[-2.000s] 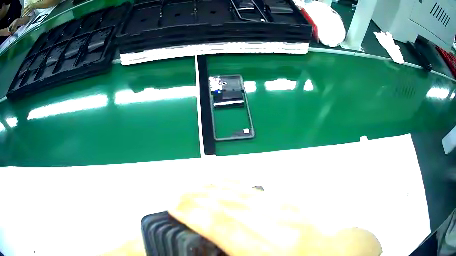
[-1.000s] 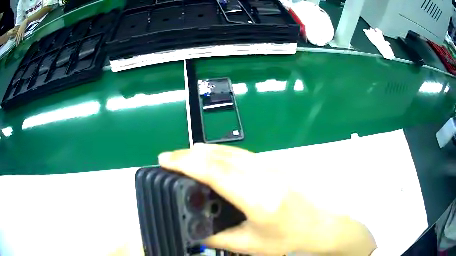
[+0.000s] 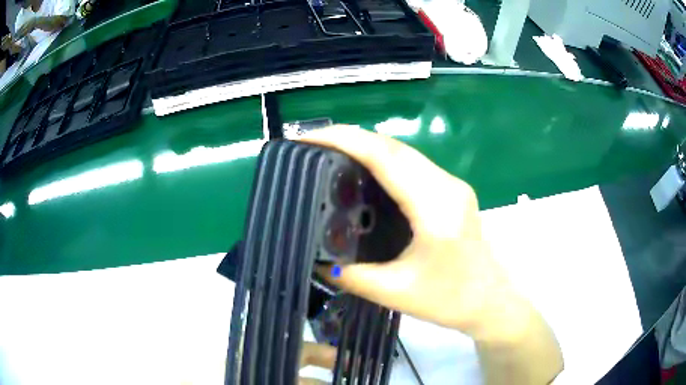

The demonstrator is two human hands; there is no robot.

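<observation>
My right hand (image 3: pixel 444 241) grips the upper, camera end of a stack of dark phone frames (image 3: pixel 282 225), with fingers over the top and thumb below the round lens holes. The stack stands tilted, its parallel ribs facing left. Fingers of my left hand (image 3: pixel 318 356) show low between the ribs; the rest is hidden or cut off by the bottom edge. Another dark part (image 3: pixel 229 263) sticks out behind the stack at the left. A single frame on the green bench (image 3: pixel 307 125) is mostly hidden behind my right hand and the stack.
A white work sheet (image 3: pixel 556 278) covers the near edge. A black-and-white divider strip (image 3: pixel 271 116) crosses the green bench (image 3: pixel 188 203). Black trays (image 3: pixel 301 64) lie opposite, one holding a frame. A white bottle (image 3: pixel 667 188) is at the right. A person's arm (image 3: pixel 34 24) shows far left.
My right hand and the stack have risen away from me and now cover most of the single frame. Left-hand fingers have come into clearer view. The scene has shifted slightly left.
</observation>
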